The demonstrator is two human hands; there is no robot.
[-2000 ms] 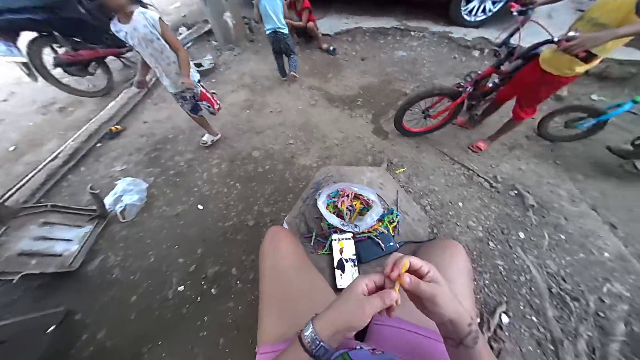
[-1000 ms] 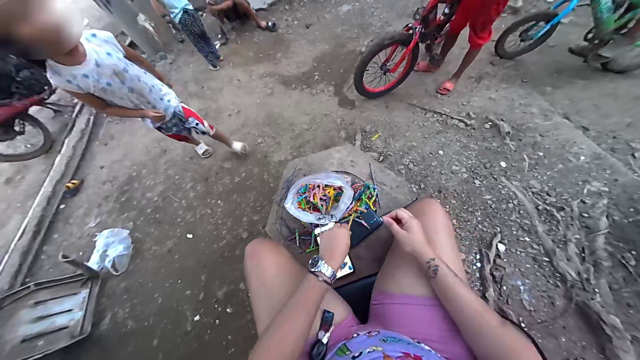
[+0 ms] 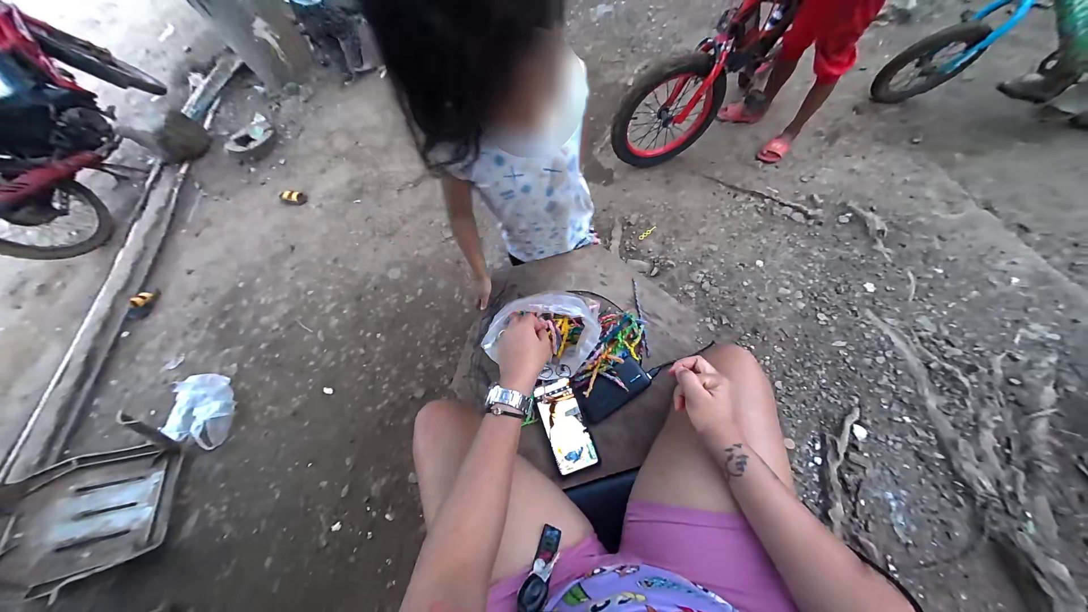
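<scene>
My left hand [image 3: 524, 344], with a metal watch on its wrist, reaches into a clear plastic bag [image 3: 495, 327] of small colourful twisted pieces; its fingertips are partly hidden, so whether they grip a piece is unclear. More colourful twisted pieces [image 3: 625, 340] lie heaped on the low table [image 3: 586, 270] at the bag's right. My right hand [image 3: 699, 387] hovers by my right knee, fingers curled; I cannot tell if anything is between them. Between my hands lie a phone with a lit screen [image 3: 568, 429] and a black power bank [image 3: 614, 391] with a cable.
A person in a patterned white shirt [image 3: 535, 200] stands at the table's far edge, one hand by its left corner. Beyond are a red bicycle [image 3: 667, 110], a blue bicycle [image 3: 943, 59] and a red motorcycle [image 3: 51, 170]. A broken plastic chair [image 3: 93, 518] and a plastic bag [image 3: 202, 410] lie left.
Two seconds ago both my hands held a yellow piece together; they have since parted, my left hand moving into the bag. The person in the white shirt has come from the left up to the table.
</scene>
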